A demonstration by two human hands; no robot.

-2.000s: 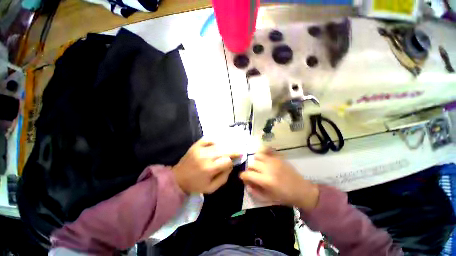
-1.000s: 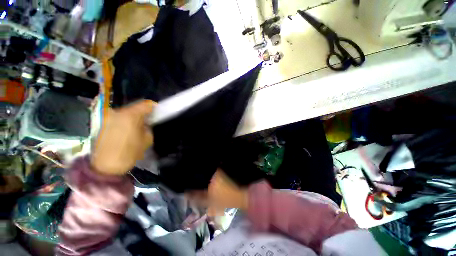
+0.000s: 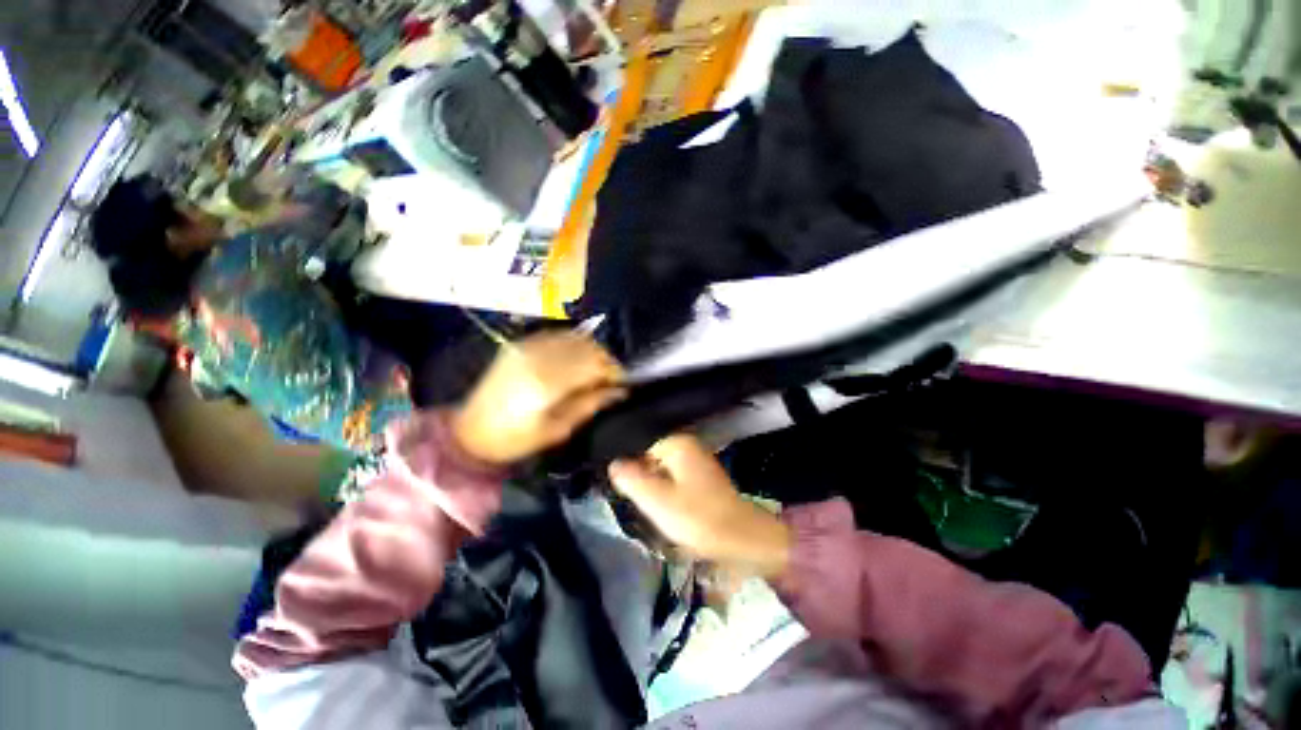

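Note:
The black garment piece (image 3: pixel 828 171) lies bunched on the white sewing table. A white band (image 3: pixel 885 278) edged with black runs from the presser foot area (image 3: pixel 1177 178) at the right down to my hands. My left hand (image 3: pixel 542 392) grips the black cloth at the band's left end. My right hand (image 3: pixel 685 492) holds the cloth's lower edge just beside it, fingers closed. Both hands are beyond the table's front edge, over my lap. The needle is too blurred to tell.
A person in a patterned top (image 3: pixel 271 321) sits at the left. Cardboard with orange-brown tape (image 3: pixel 578 235) lies at the table's left edge. A grey-white machine (image 3: pixel 464 129) stands beyond it. Grey and black cloth (image 3: pixel 549 613) lies over my lap.
The view has swung left, bringing the person in. My hands left the presser foot and came down left with the cloth. The band now stretches between them and the machine, and my hands are closer together.

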